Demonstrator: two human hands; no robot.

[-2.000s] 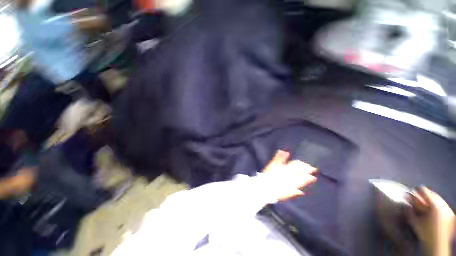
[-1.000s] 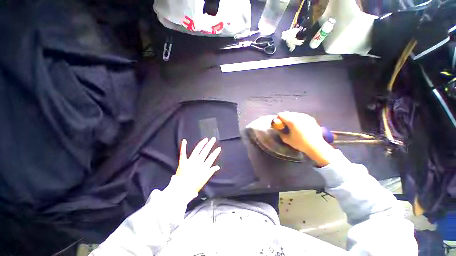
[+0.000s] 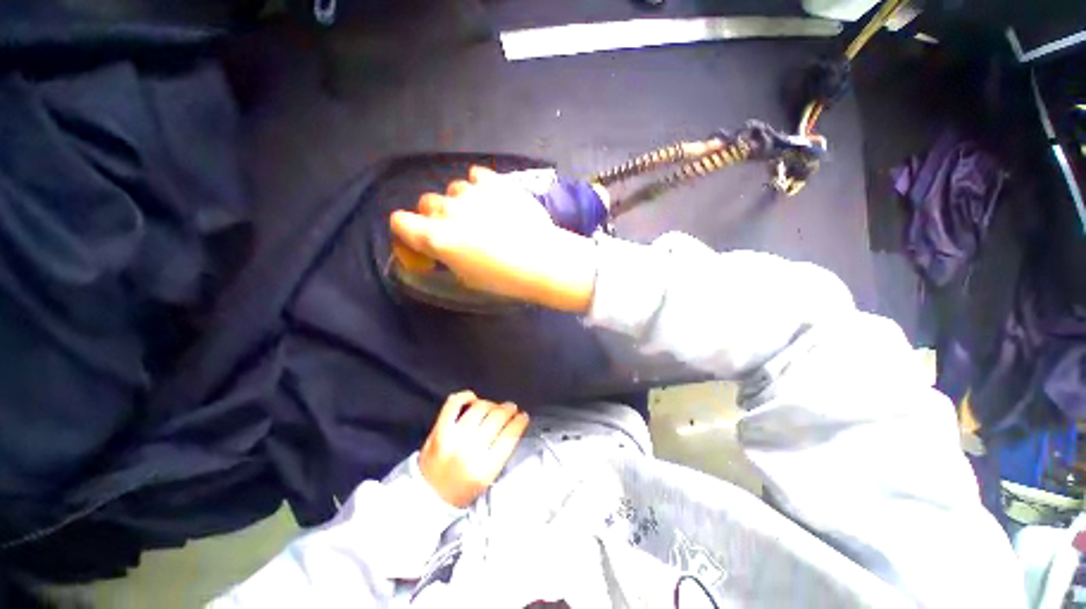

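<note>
My right hand [image 3: 494,244] is shut on the handle of the steam iron [image 3: 459,289], which lies on the dark garment piece [image 3: 345,351]. The hand hides most of the iron; the soleplate's edge shows below the fingers, and the blue-wrapped handle end shows at the right. The cloth's curved upper edge shows above the hand. My left hand [image 3: 474,450] is at the cloth's near edge, in front of my body, fingers curled; whether it pinches the cloth cannot be seen.
A dark garment heap [image 3: 72,214] fills the left. Two ribbed hoses [image 3: 703,155] run right from the iron to a knot. A metal ruler [image 3: 667,36] lies along the far side. A purple-navy cloth bundle [image 3: 953,202] is at the right.
The iron in my right hand has moved left from the bare table onto the garment piece. My left hand has drawn back off the cloth's middle towards me, fingers now curled. The view has shifted nearer.
</note>
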